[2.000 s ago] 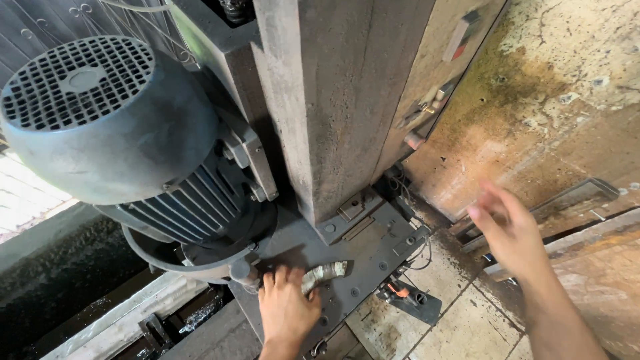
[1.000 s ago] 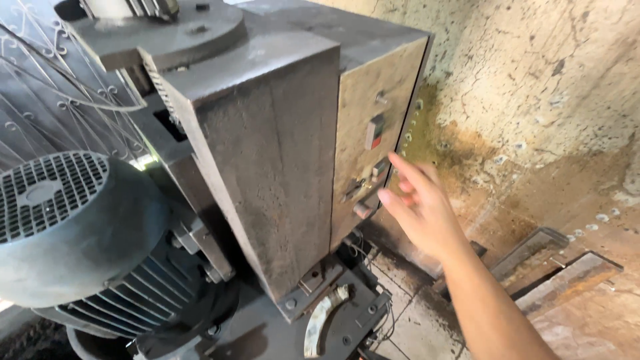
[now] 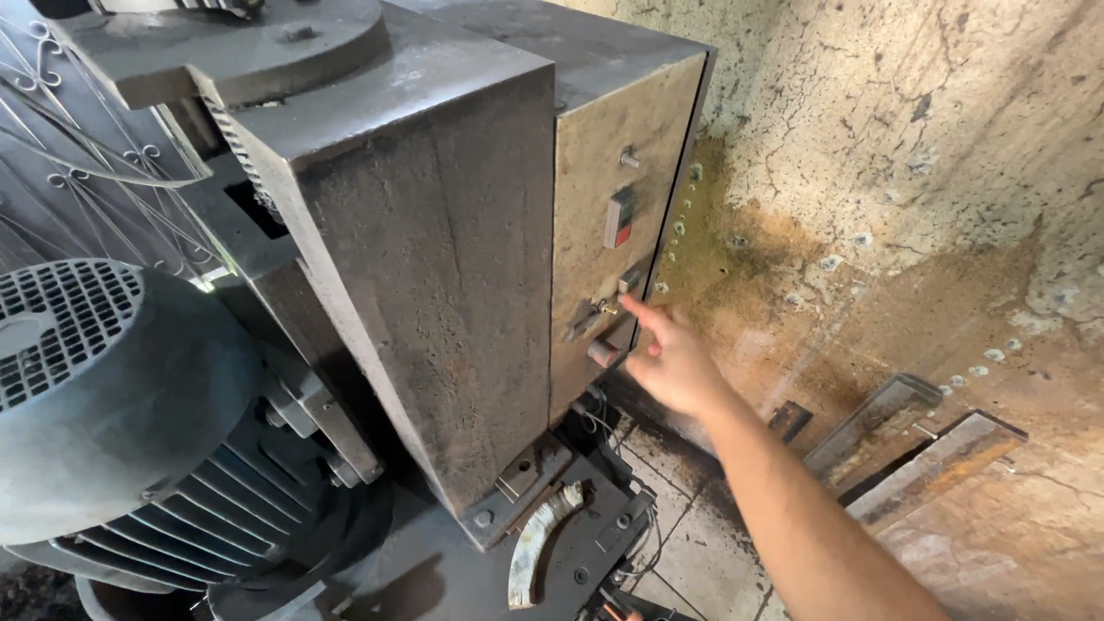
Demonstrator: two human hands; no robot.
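Observation:
My right hand [image 3: 673,358] reaches to a beige control panel [image 3: 586,190] on the side of a grey metal column [image 3: 431,259]. Its extended index finger is at or just beside a small toggle switch [image 3: 607,307]; whether it touches cannot be told. Above it on the panel sit a red and green push-button switch [image 3: 619,219] and a small metal knob or switch [image 3: 629,159]. Below is a round reddish knob [image 3: 602,351]. A curved, light metal piece [image 3: 543,545] lies on the dark base plate [image 3: 470,573]. My left hand is out of view.
A large electric motor [image 3: 121,414] with a grille stands at the left. A stained wall [image 3: 906,216] rises behind the panel, with metal bars [image 3: 940,466] leaning near its foot. Thin cables [image 3: 660,552] hang beside the base plate, above the tiled floor [image 3: 660,461].
My right hand has moved from beside the machine to the control panel. My left hand, earlier at the curved piece on the base plate, has left the view. The view has shifted.

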